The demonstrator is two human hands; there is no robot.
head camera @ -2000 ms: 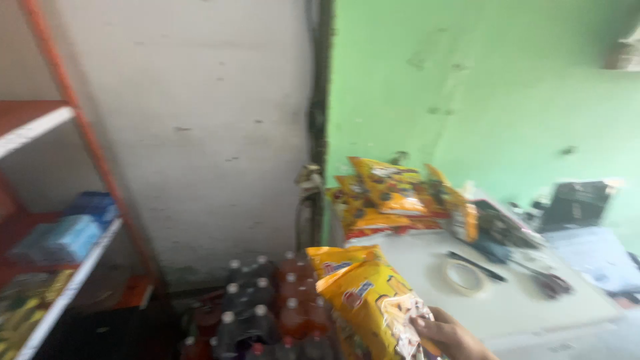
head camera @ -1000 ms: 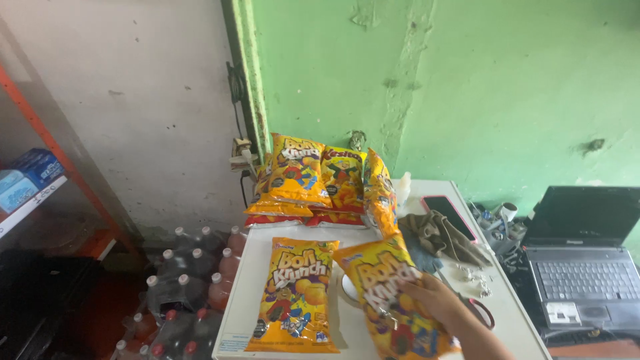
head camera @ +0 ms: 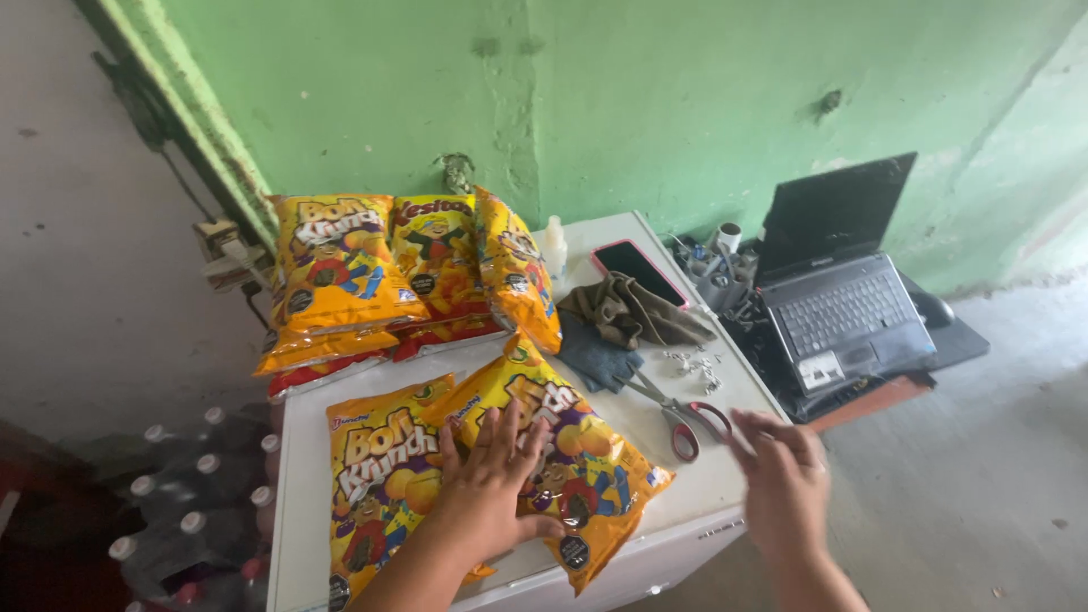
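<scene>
Spread flat, my left hand [head camera: 493,484] rests with its fingers on a yellow-orange snack bag [head camera: 586,459], which overlaps the edge of a similar snack bag [head camera: 374,476] on its left. Both lie on a white tabletop [head camera: 680,501]. My right hand [head camera: 782,476], slightly blurred, is beside the red-and-black handles of the scissors [head camera: 680,416]; whether its fingertips touch them I cannot tell. A pile of snack bags [head camera: 340,263] stands at the back left, with another bag [head camera: 518,272] leaning at its right side.
Behind the scissors lie a crumpled brown cloth [head camera: 637,314], a blue-grey cloth [head camera: 595,353], a phone with a pink edge [head camera: 642,270] and a small bottle [head camera: 555,246]. An open laptop [head camera: 841,306] sits to the right. Soda bottles [head camera: 195,510] crowd the floor at left.
The bag held in the right-hand part of the view a second ago now lies on the tabletop against the other bag. Both hands are now in view. The view has swung right.
</scene>
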